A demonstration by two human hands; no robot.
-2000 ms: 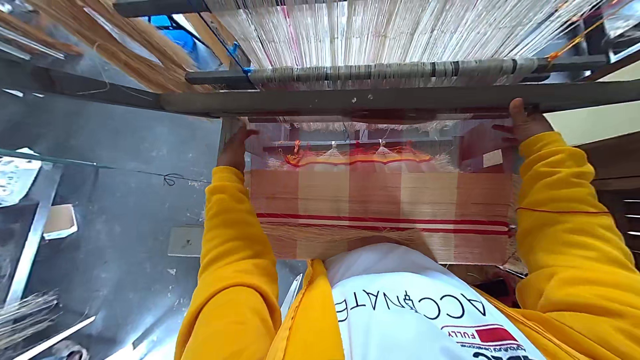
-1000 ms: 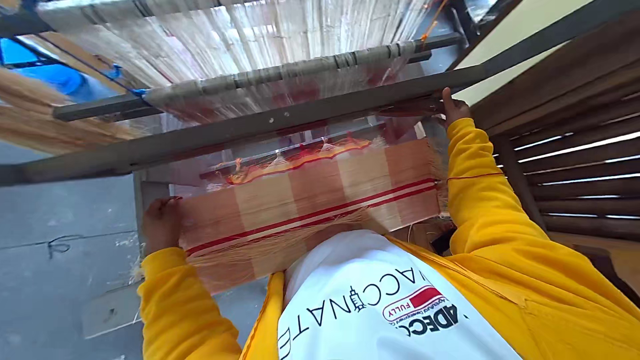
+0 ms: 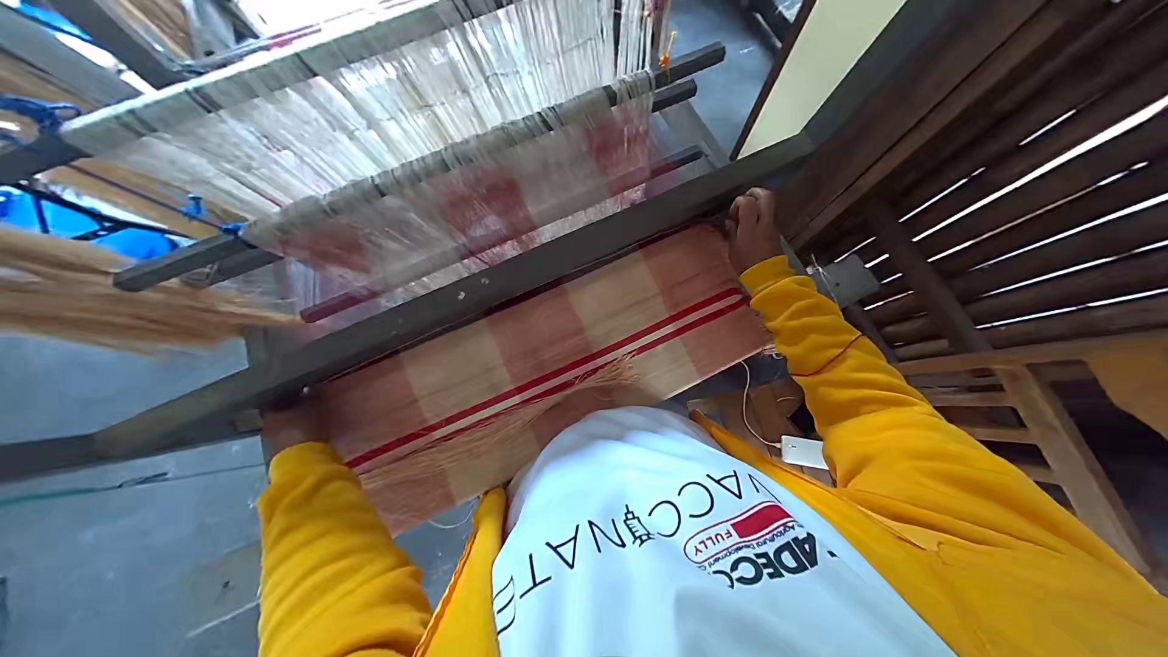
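Woven cloth [image 3: 547,338] in pink and tan blocks with red stripes lies stretched in front of me on a wooden handloom, loose fibres along its near part. My left hand [image 3: 294,422] is at the cloth's left edge, just below the dark wooden beam [image 3: 474,297]; its fingers are partly hidden under the beam. At the right edge, my right hand [image 3: 754,228] rests beside the beam's near side, fingers bent. Whether either hand grips anything is unclear. Pale heddles [image 3: 401,187] with threads hang beyond the beam.
A bundle of tan fibre [image 3: 119,297] is at the left. Dark wooden slats [image 3: 1049,228] form a wall at the right, with a wooden bench frame [image 3: 1031,429] below. A white device [image 3: 805,451] with a cable lies near my right sleeve.
The view has swung strongly. The beam now covers the yarn-and-red strip at the cloth's far end that showed earlier, and lies closer to the red stripes.
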